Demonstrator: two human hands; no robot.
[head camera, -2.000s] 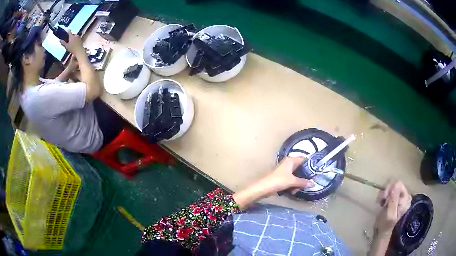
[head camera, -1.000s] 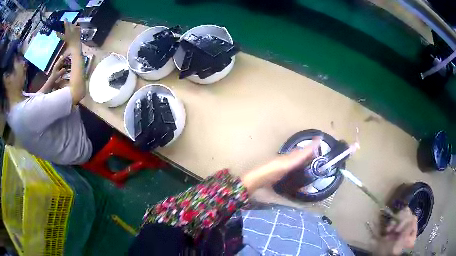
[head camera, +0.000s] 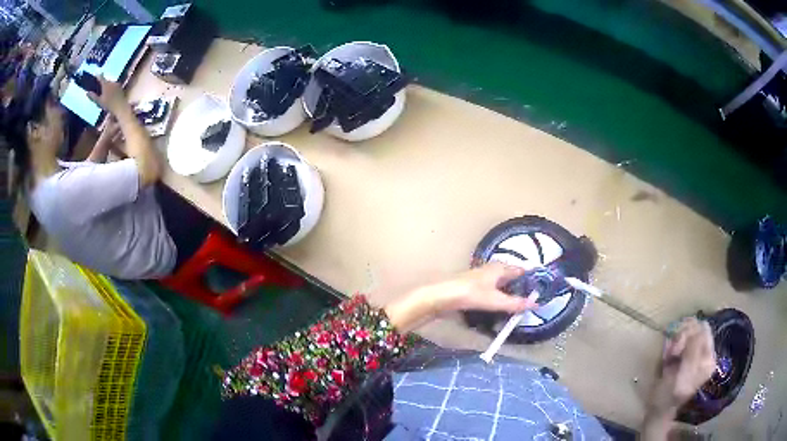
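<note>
A round black housing with white curved blades lies on the bench before me. My left hand is at its middle, thumb and fingers closed around a small dark centre part. A pale strip points from the centre to the lower left. My right hand holds a long thin rod tool, its pale tip close to the centre part; whether it touches is unclear. A second black round part lies beside and partly behind my right hand.
Several white tubs with black plastic parts stand up the bench. A dark cup stands at the far right edge. A seated person works at the upper left. A red stool and yellow crate are on the floor.
The pale strip has swung from upper right to lower left. My left hand lifted off the centre in between and is back on it. My right hand blurred in motion, still with the rod.
</note>
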